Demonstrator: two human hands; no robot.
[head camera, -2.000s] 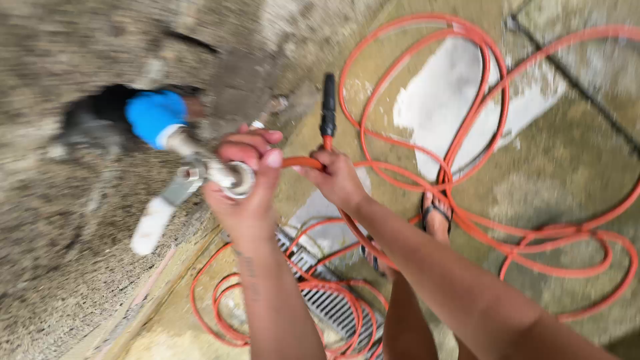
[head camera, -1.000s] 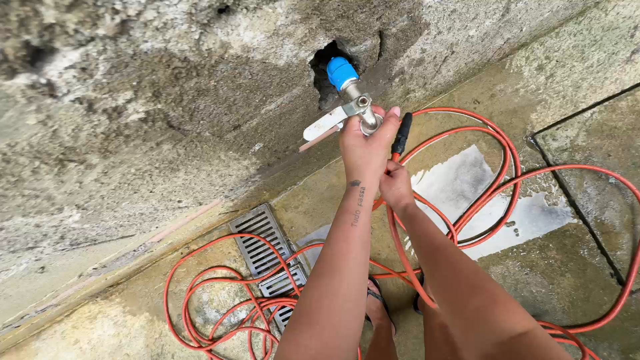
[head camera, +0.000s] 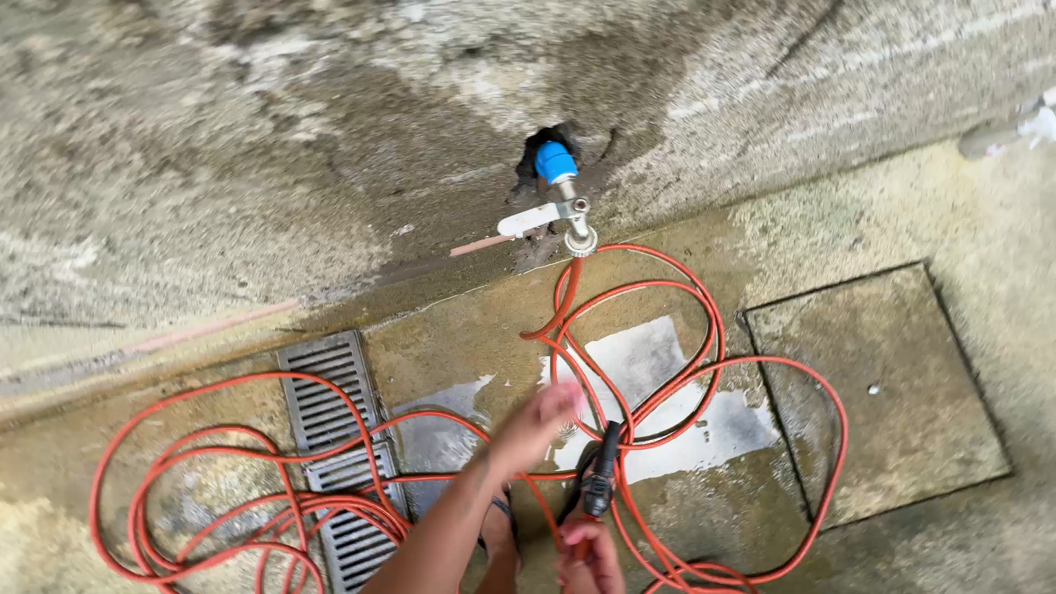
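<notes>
A metal tap (head camera: 577, 216) with a white lever handle (head camera: 528, 220) juts from a blue fitting (head camera: 555, 162) in the wall. The orange hose (head camera: 568, 309) hangs from just below its outlet and runs in loops over the floor. My left hand (head camera: 544, 421), blurred, is in the air below the tap, with no object visible in it; its finger pose is unclear. At the lower edge my right hand (head camera: 590, 557) grips the orange hose just behind its black spray nozzle (head camera: 604, 474), which points up and away from me.
Metal drain grates (head camera: 326, 396) lie in the floor at the left, partly under hose coils. Water puddles (head camera: 652, 363) lie around my sandalled feet (head camera: 499, 528). A square concrete cover (head camera: 883, 396) is at the right. The rough wall (head camera: 330, 165) rises behind.
My left hand has come away from the tap outlet. My right hand has moved back toward me with the nozzle end of the hose. The tap is now in full view.
</notes>
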